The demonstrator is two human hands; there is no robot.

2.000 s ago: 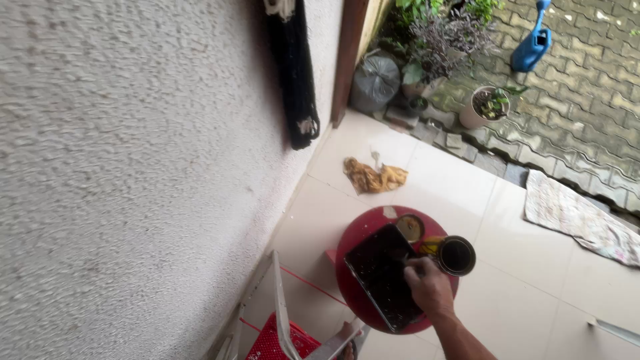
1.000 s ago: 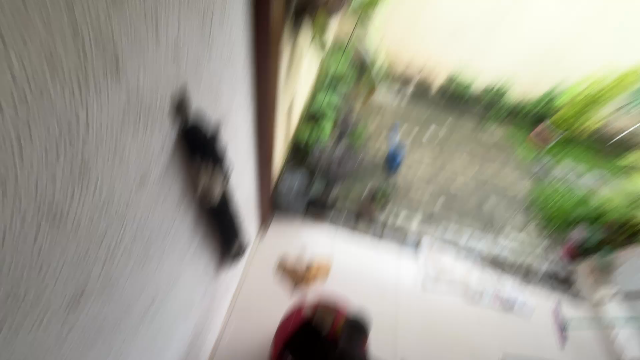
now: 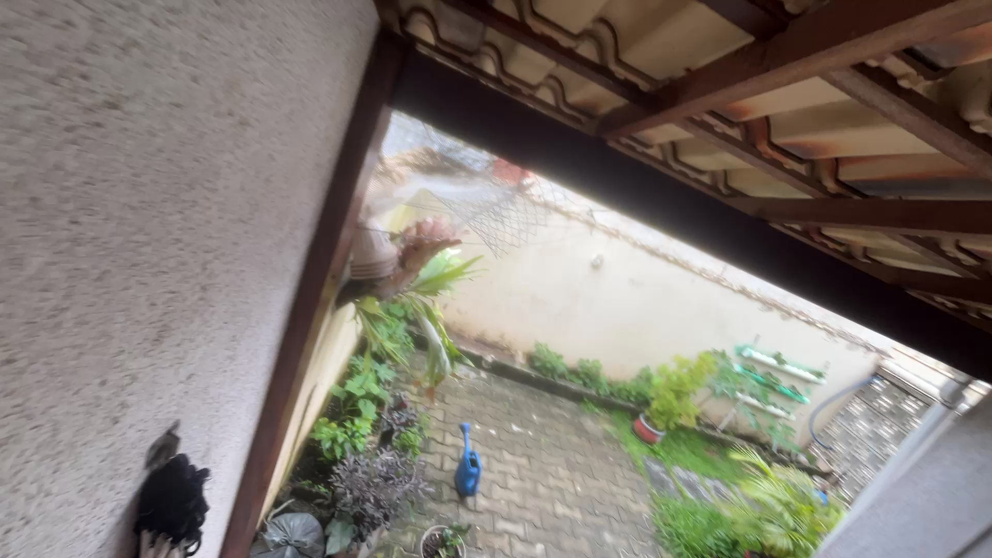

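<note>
Neither of my hands shows at this moment, so what they hold or touch cannot be seen. At the lower left, a black fibrous object (image 3: 172, 496) with pale parts beneath it is against the rough textured wall (image 3: 155, 232). A dark brown wooden post (image 3: 310, 310) stands along the wall's edge and meets a wide dark beam (image 3: 620, 186) under the tiled roof. The red round surface, the black tray and the can seen earlier are out of view.
Outside, a blue watering can (image 3: 468, 471) stands on the paving (image 3: 527, 449). Potted plants, a grey plastic bag (image 3: 288, 535) and leafy beds line the left. Overhead run wooden rafters (image 3: 775, 46). A hanging plant (image 3: 434, 310) is beside the post.
The view has swung up from the floor to the roof and yard. Two seconds ago one hand was over the black tray on the red round surface; now no hand is in view.
</note>
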